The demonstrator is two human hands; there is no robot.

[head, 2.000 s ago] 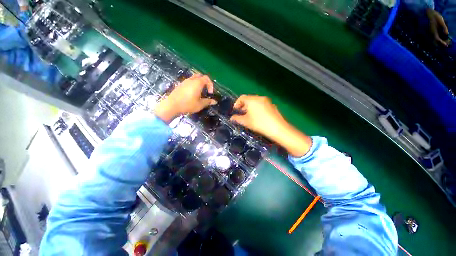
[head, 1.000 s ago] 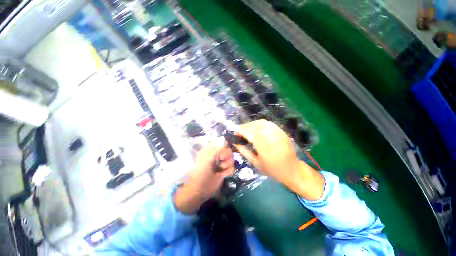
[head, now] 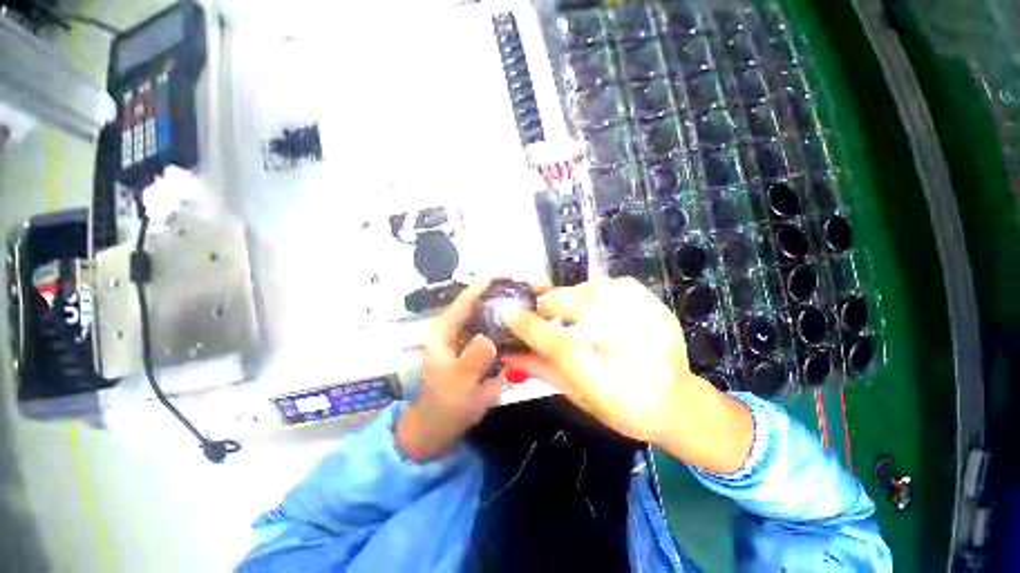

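Observation:
A round unit [head: 506,309], dark at its edge with a shiny face, is held between my two hands in front of my body. My left hand [head: 453,364] grips it from the left side. My right hand [head: 626,353] has its fingertips on its face and right edge. The fixture [head: 434,255] lies on the white moving bed [head: 336,241], just beyond my left hand; its nest looks dark and round. The blister tray [head: 716,168] lies to the right with rows of round pockets, several holding black units. My fingers hide part of the held unit.
A teach pendant [head: 157,106] stands at the upper left. A perforated metal plate [head: 179,297] with a black cable is left of the bed. A dark case [head: 56,313] is far left. A dark heap [head: 293,146] lies on the bed. A red knob [head: 516,369] shows beneath my hands. A small module [head: 899,490] lies on the mat.
The view has swung left toward the machine. My hands have moved away from the tray to in front of my body, holding the unit, whose shiny face now shows.

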